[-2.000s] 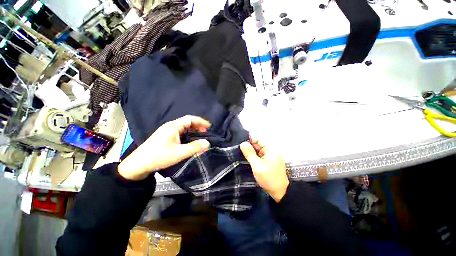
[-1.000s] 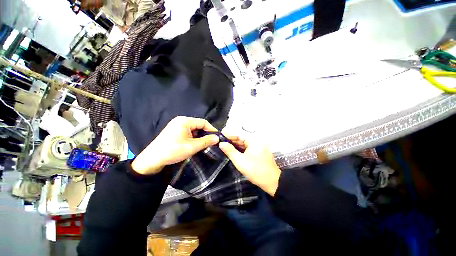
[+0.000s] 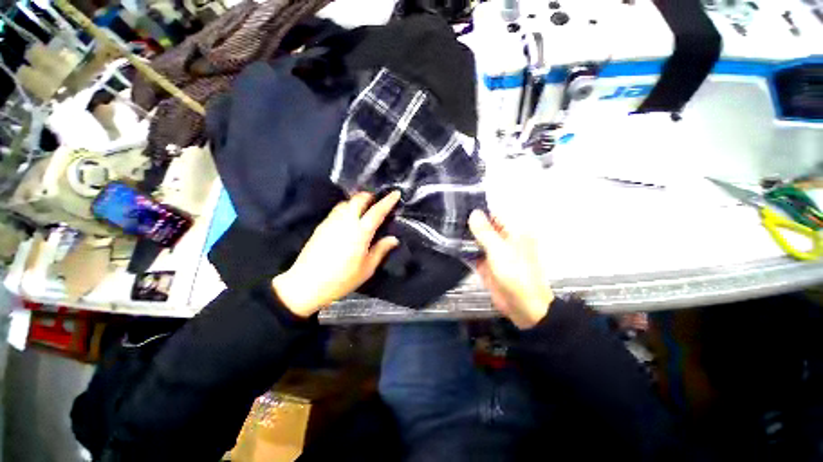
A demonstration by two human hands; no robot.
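Note:
The plaid piece (image 3: 383,126), black with white and grey lines, lies face up on the dark navy and black garment body (image 3: 271,149) on the white table. My left hand (image 3: 336,257) rests on the plaid's lower left part with fingers spread, thumb apart, and does not visibly pinch anything. My right hand (image 3: 513,271) holds the plaid's right edge between thumb and fingers; its fingertips are partly hidden. A black part of the cloth (image 3: 415,271) lies below the plaid, between my hands.
The sewing machine head (image 3: 623,95) stands behind at right, a black cloth strip (image 3: 690,54) over it. Scissors (image 3: 783,230) with yellow and green handles lie at far right. A phone (image 3: 140,212) lies at left. The ruler-marked table edge (image 3: 650,293) runs in front.
The plaid has been turned up from the front edge onto the dark garment. My hands have moved apart; my left hand has let go of its pinch and lies on the cloth.

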